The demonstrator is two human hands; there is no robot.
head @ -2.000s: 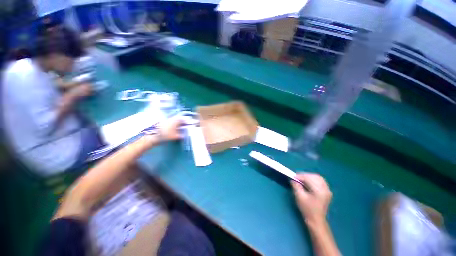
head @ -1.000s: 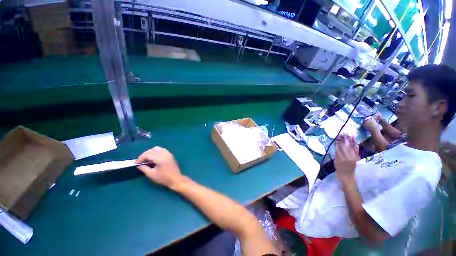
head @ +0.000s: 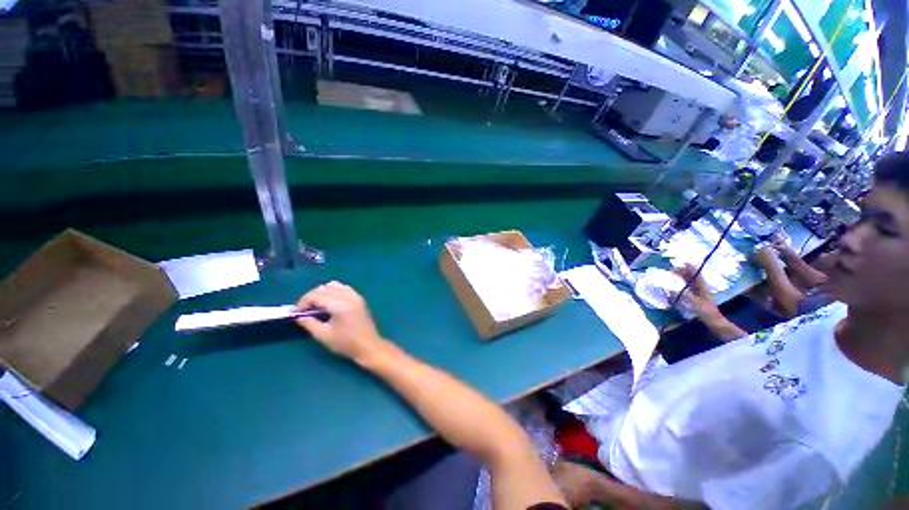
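My right hand (head: 339,317) is held over the green bench and pinches one end of a white sheet (head: 237,318), seen nearly edge-on as a narrow strip pointing left. Whether the sheet touches the bench cannot be told. My left hand is not in view. Two small white scraps (head: 175,362) lie on the bench below the sheet. A flat white oblong (head: 211,274) lies behind it, beside the open brown carton (head: 75,314).
A folded white strip (head: 50,416) lies at the left, near the carton. A carton of clear plastic bags (head: 503,284) stands right of my hand. A metal upright (head: 264,149) rises behind. A person in a white shirt (head: 757,408) sits at the right, beside a long white sheet (head: 616,321).
The view has swung right since the oldest frame, and my left hand has left the picture. My right hand keeps hold of the sheet. The neighbouring person's hand has lowered since the middle frame.
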